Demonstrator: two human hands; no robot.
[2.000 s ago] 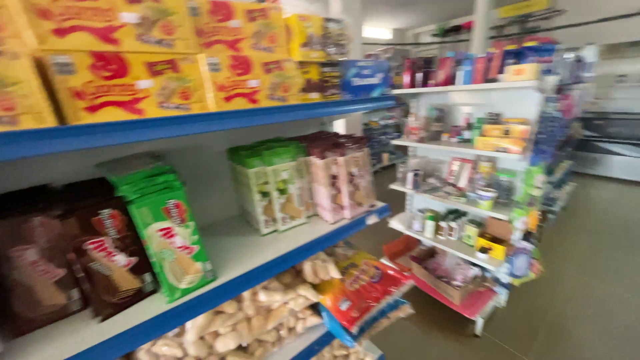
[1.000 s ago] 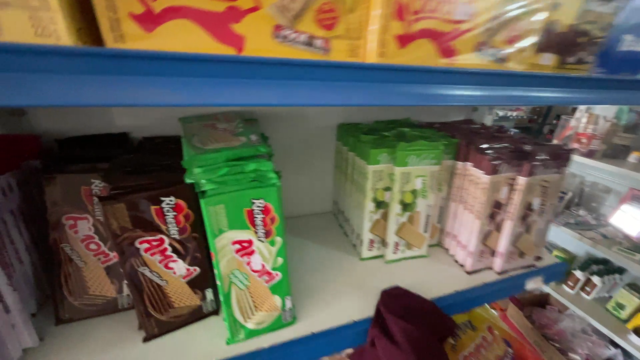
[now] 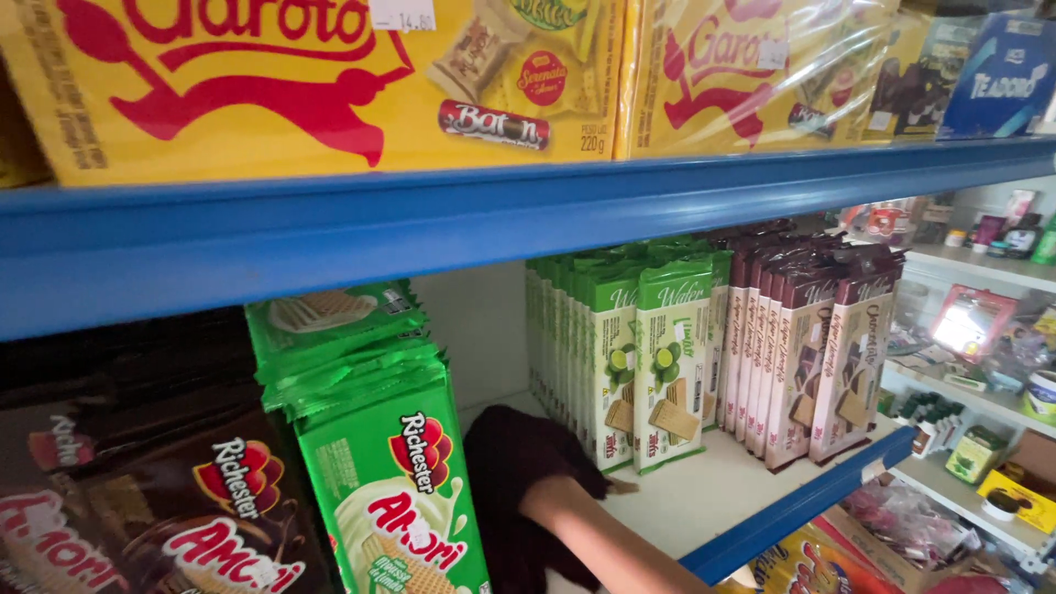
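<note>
A bare forearm reaches in from the lower right, and my right hand (image 3: 551, 498) is mostly covered by a dark maroon cloth (image 3: 516, 470) that it holds on the white shelf (image 3: 685, 511). The cloth lies between a stack of green Richester Amori wafer packs (image 3: 388, 470) on its left and upright lime wafer packs (image 3: 672, 371) on its right, close to both. My fingers are hidden in the cloth. My left hand is not in view.
Brown Amori packs (image 3: 231, 511) lean at the left; chocolate wafer packs (image 3: 850, 363) stand at the right. A blue shelf edge (image 3: 412, 223) runs overhead, below yellow Garoto boxes (image 3: 330, 99). The lower blue shelf edge (image 3: 800, 511) has bags beneath. Another stocked shelf unit (image 3: 982, 396) stands beyond.
The maroon cloth has moved from the front edge of the shelf into the gap between the wafer packs, and the forearm now shows. The view has come closer to the shelf.
</note>
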